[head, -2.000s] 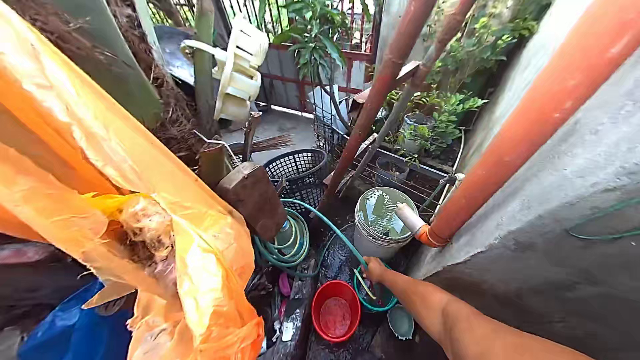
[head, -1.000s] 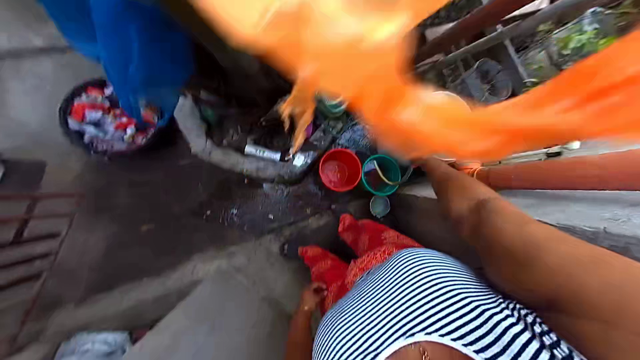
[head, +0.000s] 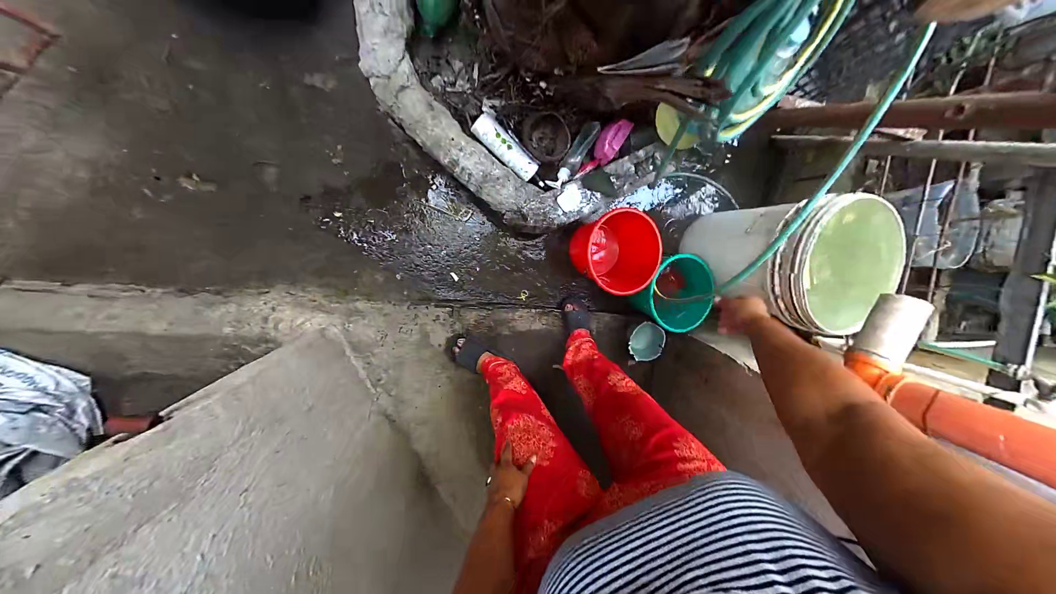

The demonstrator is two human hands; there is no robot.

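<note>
My right hand (head: pixel 740 315) is closed at the rim of a green plastic bucket (head: pixel 683 318), with a green garden hose (head: pixel 825 180) running down to its fingers. A thin yellowish length lies across the bucket's mouth. Touching the green bucket is a red plastic bucket (head: pixel 635 247). Beyond my right hand stands a large white pail (head: pixel 734 239), filled near its rim with greenish liquid. A small grey-green dipper or cup (head: pixel 647 341) is on the ground below the green bucket. My left hand (head: pixel 509 477) rests with spread fingers on the thigh of my red patterned trousers (head: pixel 528 429).
A curved concrete edging (head: pixel 462 157) borders a bed with a white tube (head: pixel 505 147), a bottle and pink plastic. Coiled hose (head: pixel 767 66) hangs above. An orange pipe (head: pixel 982 425) runs along the right. The paving (head: pixel 462 256) is wet; a concrete ledge (head: pixel 396 330) is under my feet.
The orange plastic that crossed the view has gone out of sight. The view has swung down toward my legs. My right hand stays by the green bucket, and my left hand remains at my thigh since one second ago.
</note>
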